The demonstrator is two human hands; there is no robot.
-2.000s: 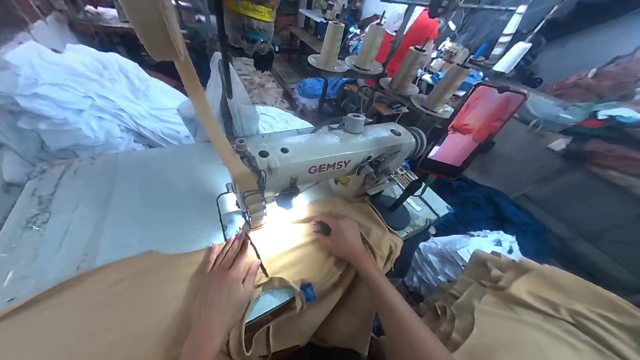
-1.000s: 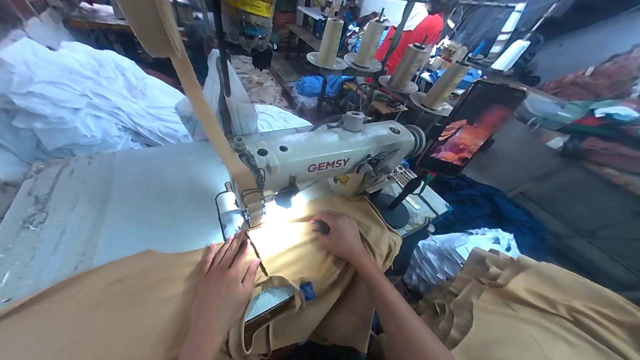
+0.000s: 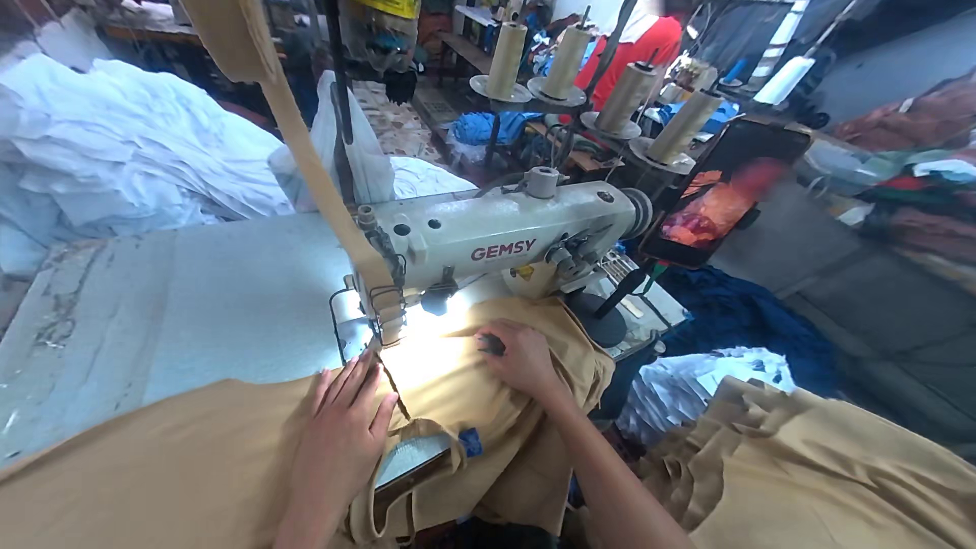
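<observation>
A tan fabric garment (image 3: 191, 450) lies across the bed of a white Gemsy industrial sewing machine (image 3: 503, 229). My left hand (image 3: 343, 427) rests flat on the cloth, fingertips just below the lit needle area, beside a dark seam line. My right hand (image 3: 518, 354) presses on the cloth right of the needle, fingers curled, with a small dark object at its fingers that I cannot identify. A tan fabric strip (image 3: 305, 152) runs down from above into the guide at the machine's head. Near the collar-like opening, a small blue patch (image 3: 470, 442) shows on the garment.
Several thread cones (image 3: 568, 65) stand behind the machine. A phone (image 3: 724, 194) is mounted at its right. White cloth (image 3: 114, 145) is heaped at the left; folded tan pieces (image 3: 823, 473) lie at the lower right. A person in red (image 3: 633, 57) is in the background.
The picture on the phone screen has changed. My hands and the cloth show no plain move.
</observation>
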